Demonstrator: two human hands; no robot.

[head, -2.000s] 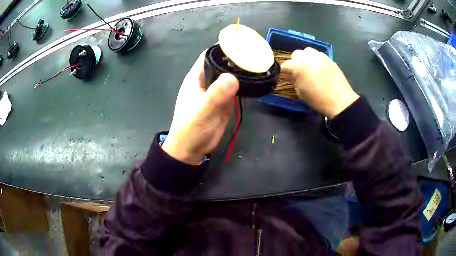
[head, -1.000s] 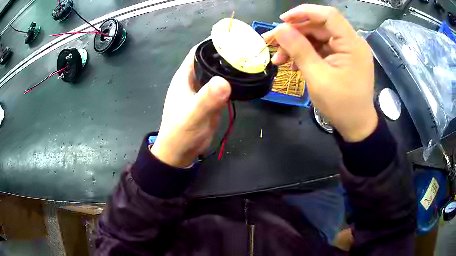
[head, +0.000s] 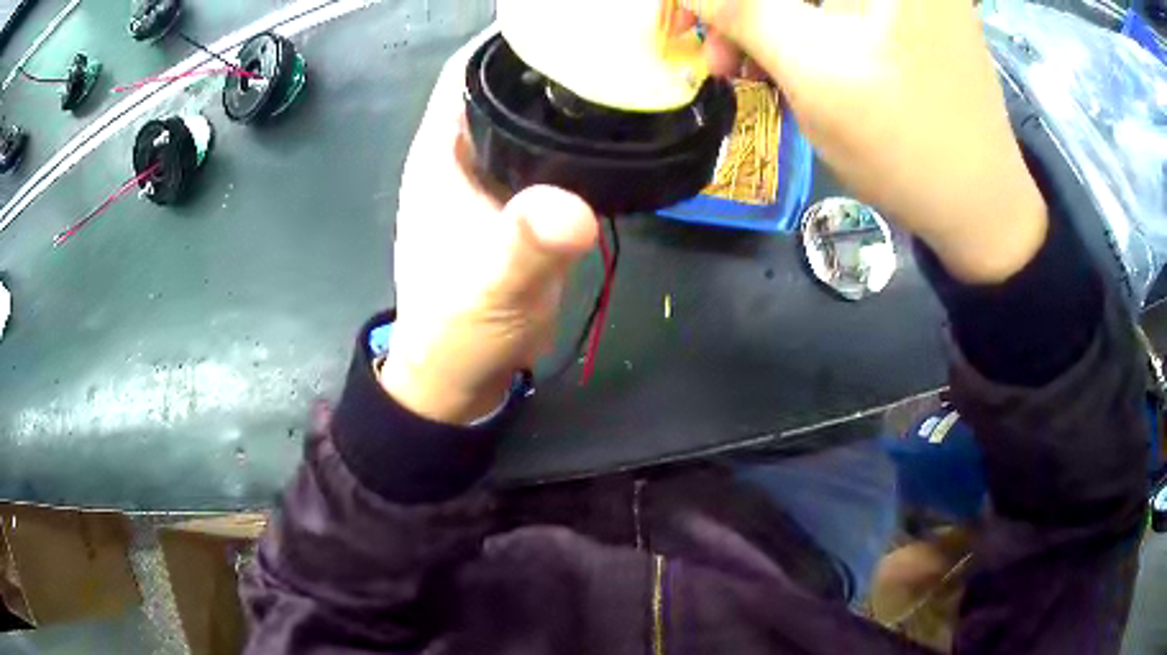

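Observation:
My left hand (head: pixel 480 262) holds a black round lamp housing (head: pixel 602 154) from its left side, thumb on the near rim. Red and black lead wires (head: pixel 605 288) hang below it. A cream-white circuit board (head: pixel 589 45) stands tilted over the housing's opening, its upper part cut off by the frame's top edge. My right hand (head: pixel 883 102) is at the board's right edge with fingertips closed around something yellowish, likely a yellow stick; this is blurred. The blue parts bin (head: pixel 796 179) with yellow sticks (head: pixel 753 147) is partly hidden behind the housing and right hand.
A silver reflector disc (head: pixel 847 246) lies right of the bin. Black lamp units with red wires (head: pixel 170 160) lie at upper left, near a pale rail (head: pixel 90 141). A clear plastic bag (head: pixel 1088 115) is at upper right. A small yellow piece (head: pixel 667 306) lies on the mat. Cardboard boxes (head: pixel 71 563) are below.
The housing and board have moved up in view and appear larger. My right hand has moved up and right, its fingertips still at the board's edge. More of the silver disc shows.

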